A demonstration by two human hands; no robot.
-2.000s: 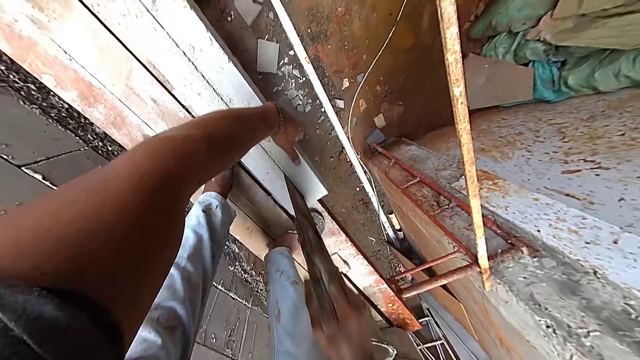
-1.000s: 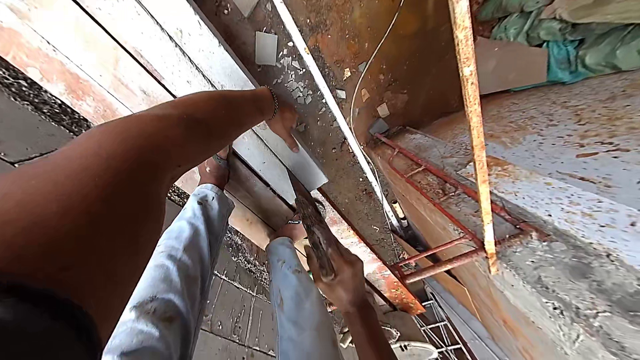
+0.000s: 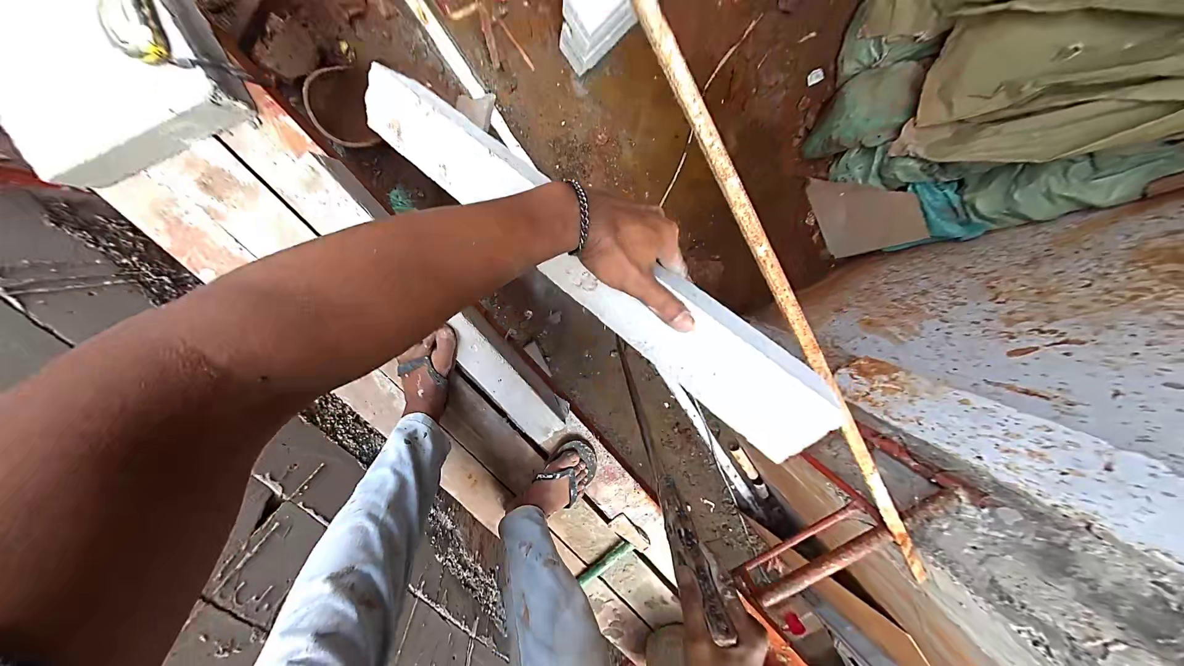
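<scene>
My left hand [image 3: 634,250], with a braided bracelet at its wrist, grips a long white block [image 3: 740,370] from above near its middle. The thumb lies on the broad face and the fingers go over the far edge. The block slants from upper left to lower right, and its lower right end overlaps the line of a rusty pole. Near the bottom edge my right hand [image 3: 726,634] is closed around the dark handle of what looks like a handsaw [image 3: 683,523]. Its narrow-looking blade points up and left, below the block, apart from my left hand.
My sandalled feet [image 3: 555,476] stand on pale planks [image 3: 481,462] beside a debris-strewn gap. A rusty pole [image 3: 758,240] crosses on the right, above a red metal frame [image 3: 823,555]. Larger white blocks [image 3: 120,92] stand at upper left; green sacks [image 3: 1036,92] lie at upper right.
My left hand, earlier on a white piece at the planks, now holds the long white block out over the gap. The saw, earlier against that piece's end, is lower and apart. The view has shifted.
</scene>
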